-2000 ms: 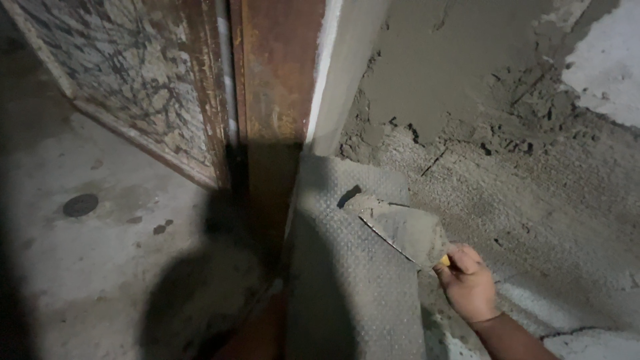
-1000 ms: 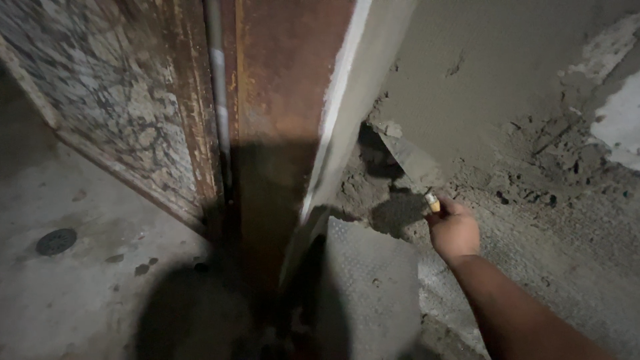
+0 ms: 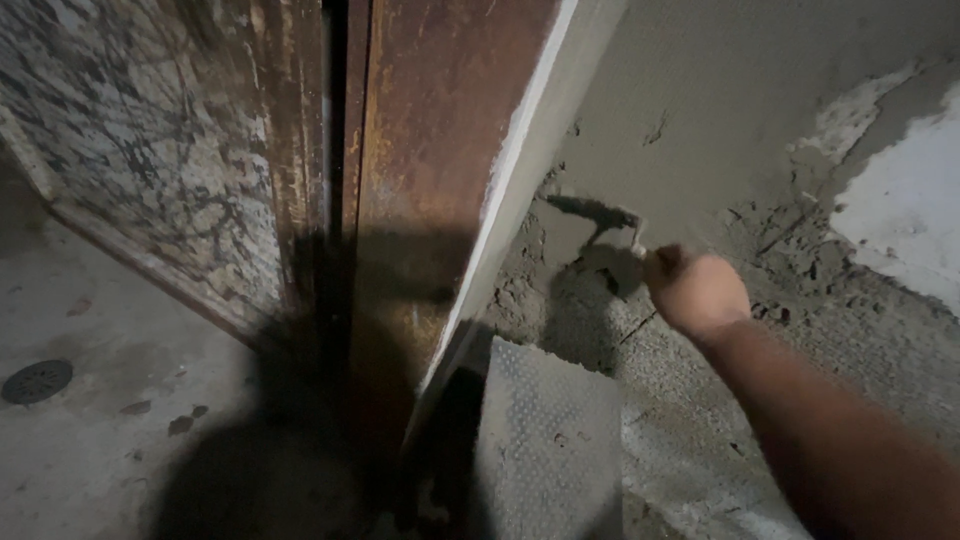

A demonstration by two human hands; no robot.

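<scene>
My right hand (image 3: 697, 292) grips the handle of a masonry trowel (image 3: 596, 212), whose dark blade lies close against wet grey mortar on the wall (image 3: 697, 150). The blade points left, toward the pale plastered edge (image 3: 544, 135) beside the doorway. Rough, lumpy mortar surrounds the hand, and a thin crack or line runs below it. A grey dimpled board (image 3: 551, 442) stands or lies below the trowel, its upper edge ragged; what supports it is hidden. My left hand is out of view.
A rusty brown metal door frame (image 3: 442, 150) rises left of the plastered edge. Further left is a worn door panel with mottled paint (image 3: 165, 150). The concrete floor (image 3: 97, 300) has a round drain cover (image 3: 37, 381). A whitish bare patch (image 3: 907, 202) shows on the wall at right.
My right hand has moved the trowel from over the dimpled board up to the mortar on the wall near the plastered edge. The trowel blade has turned since the last frame.
</scene>
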